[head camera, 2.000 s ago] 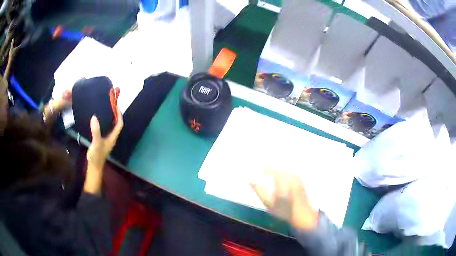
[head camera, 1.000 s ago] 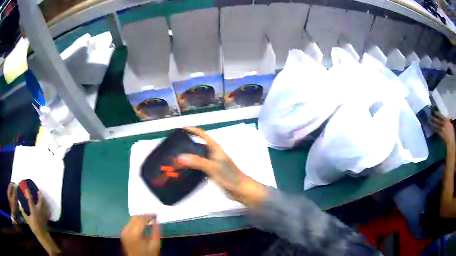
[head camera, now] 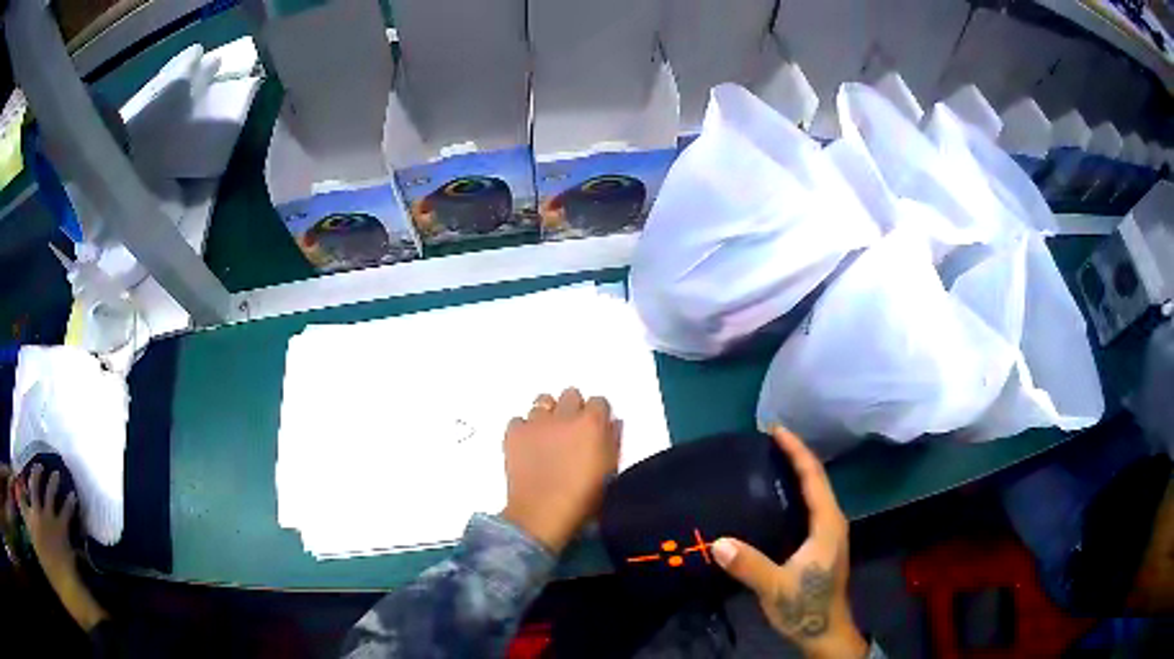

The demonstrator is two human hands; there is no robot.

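The black speaker [head camera: 695, 496] with orange button marks is tilted near the bench's front edge. My right hand [head camera: 798, 554] holds its right end, thumb beside the orange plus and fingers over the far side. My left hand [head camera: 563, 464] lies with curled fingers on the right part of the white sheet stack [head camera: 386, 425], at the speaker's left end. Whether it grips a sheet is hidden. Several filled white bags [head camera: 888, 335] stand in a group right of the stack.
Open retail boxes [head camera: 464, 193] stand in a row behind the white rail. A grey box [head camera: 1127, 277] is at the far right. At the left edge another person's hand [head camera: 49, 509] is on a dark object over white sheets. A red stool [head camera: 959, 592] is below the bench.
The speaker has moved from above the sheet stack to its right, near the bench edge, in my right hand. My left hand has moved from the stack's front left onto its right part.
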